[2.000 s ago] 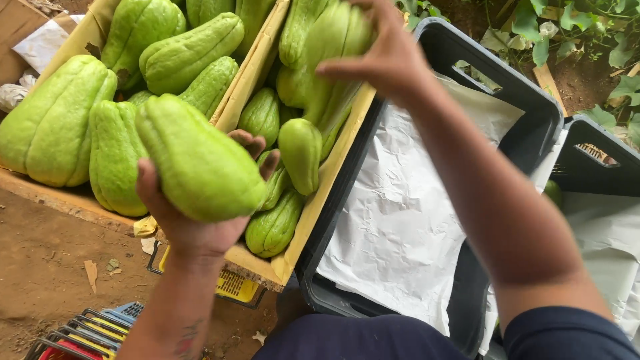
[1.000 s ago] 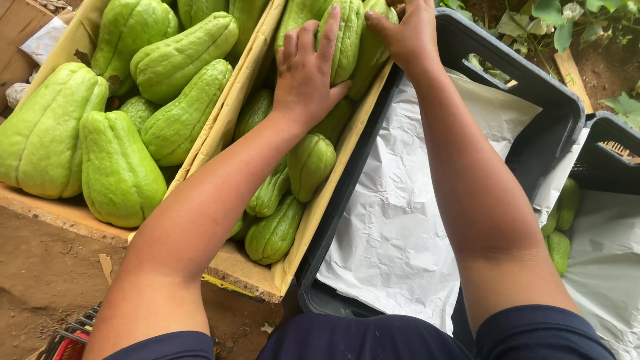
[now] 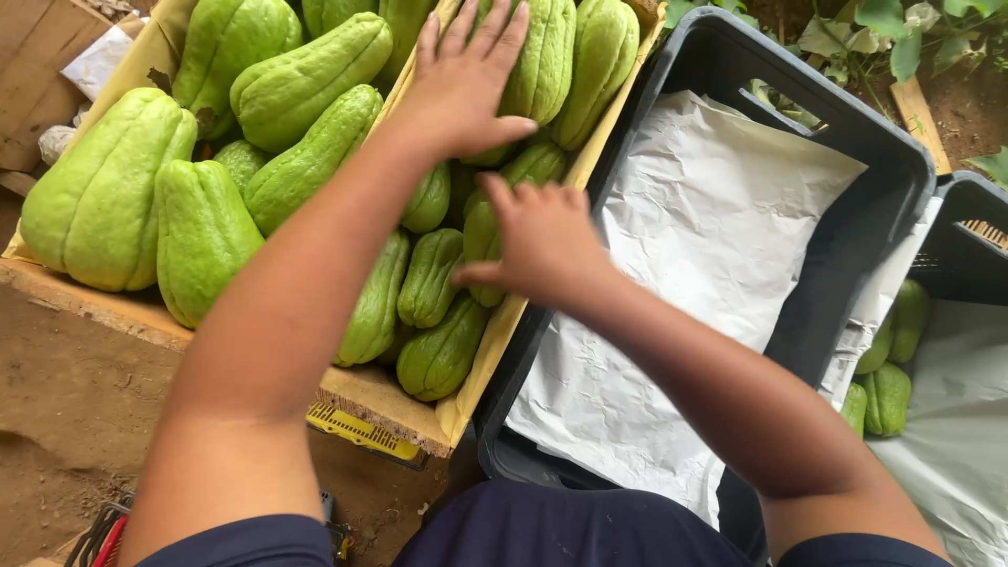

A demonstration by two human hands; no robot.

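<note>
Green chayotes fill two side-by-side compartments of a paper-lined wooden box (image 3: 378, 398). My left hand (image 3: 470, 87) lies spread over the upper part of the right compartment, its fingers apart against a large chayote (image 3: 542, 67). Lower down, my right hand (image 3: 543, 236) hovers or rests over smaller chayotes near the box's right wall, thumb and fingers apart, slightly blurred; whether it touches one I cannot tell. A small chayote (image 3: 430, 277) lies just left of its thumb. Larger chayotes (image 3: 110, 189) sit in the left compartment, partly behind my left forearm.
Against the box's right side stands a dark plastic crate (image 3: 846, 110) lined with crumpled white paper (image 3: 709, 213). A second dark crate (image 3: 965, 236) at the right holds several chayotes (image 3: 887, 398) beside paper. A yellow plastic crate (image 3: 362, 429) shows under the box. Leafy vines grow at upper right.
Two seconds ago my left hand held a large chayote; it is now empty over the right compartment. My right hand has come down from the compartment's top to its lower part.
</note>
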